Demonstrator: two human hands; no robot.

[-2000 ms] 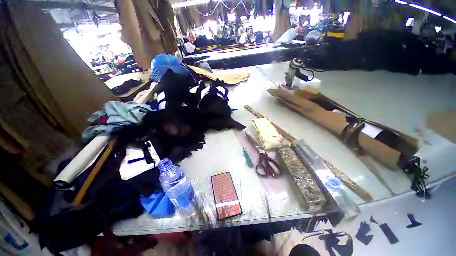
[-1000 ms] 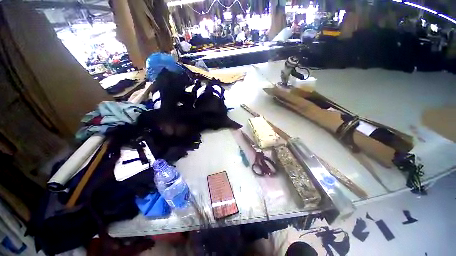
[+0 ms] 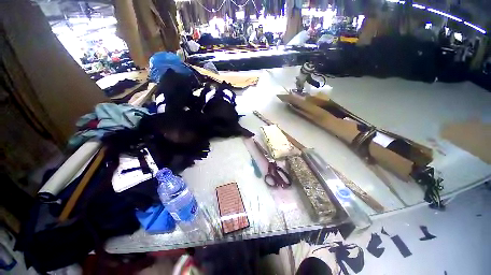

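Note:
A smartphone (image 3: pixel 232 207) with a pinkish-red surface and a white glare line lies flat near the table's front edge. A clear water bottle (image 3: pixel 177 197) with a blue label stands left of it. Dark red-handled scissors (image 3: pixel 277 176) lie to its right, beside a thin teal tool (image 3: pixel 255 167). A small part of a red, white and green packet (image 3: pixel 186 266) shows at the bottom edge, below the table; what holds it cannot be made out. Neither of my hands can be made out in view.
A speckled bar (image 3: pixel 310 188), a clear long box (image 3: pixel 339 190), a pale yellow block (image 3: pixel 276 141) and a wooden stick lie right of the scissors. Black cloth (image 3: pixel 175 131) is heaped left. A tied brown card bundle (image 3: pixel 344 131) and a small machine (image 3: pixel 307 76) are farther back.
The view has shifted, so the table's things appear farther left. The red, white and green packet has come into view at the bottom edge. The things on the table have not visibly moved.

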